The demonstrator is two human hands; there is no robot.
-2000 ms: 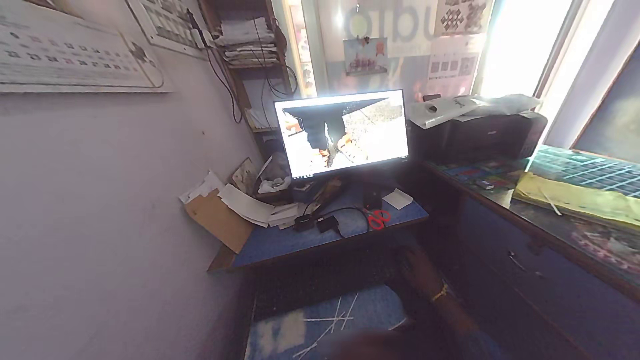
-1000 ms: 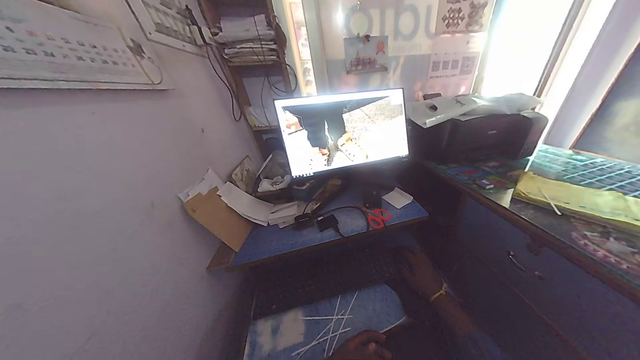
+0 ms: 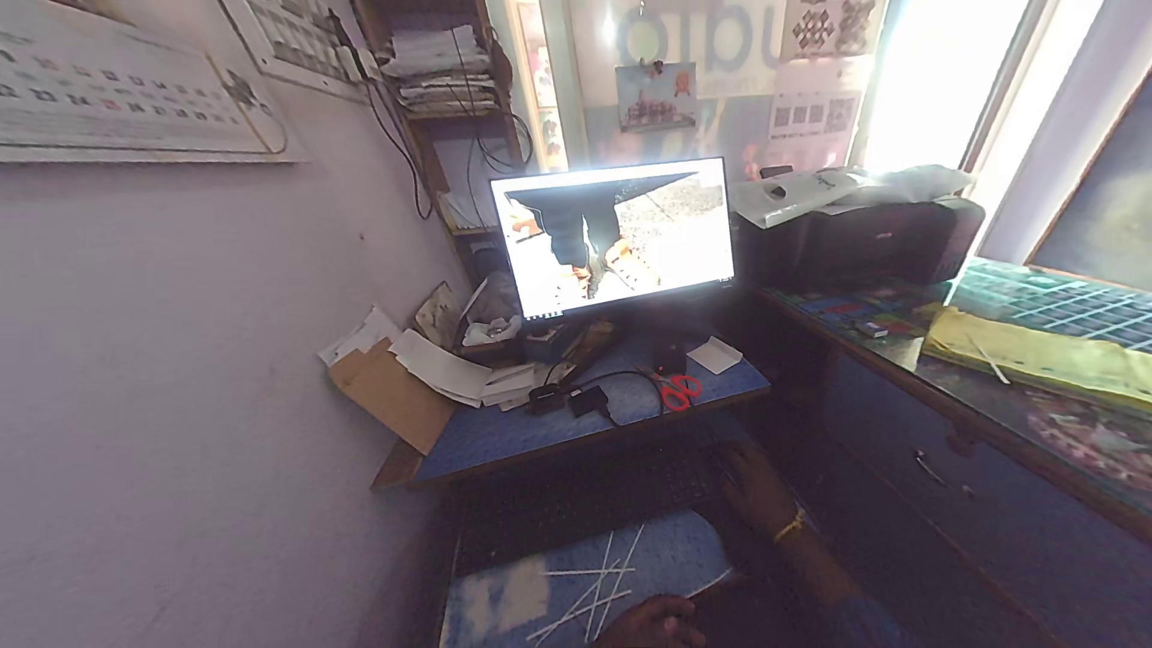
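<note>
My right hand (image 3: 754,489), with a yellow band at the wrist, lies low at the right end of a dark keyboard (image 3: 585,495). Shadow hides what is under its fingers, perhaps a mouse. My left hand (image 3: 652,623) rests at the bottom edge of the view with curled fingers, beside thin white strips (image 3: 589,598) that cross on a blue surface (image 3: 670,540). I see nothing held in it. A lit monitor (image 3: 621,236) stands behind the keyboard and shows a picture of dark-clothed legs and orange shapes.
Red-handled scissors (image 3: 681,393), black cable connectors (image 3: 589,401) and a white paper piece (image 3: 715,355) lie on the blue desk shelf. Cardboard (image 3: 391,396) and papers lean at the left wall. A black printer (image 3: 886,241) stands on the right counter, near a yellow cloth-like item (image 3: 1044,355).
My left hand, a dark blur at the bottom edge two seconds ago, now shows clearly beside the strips. My right hand stays by the keyboard's right end.
</note>
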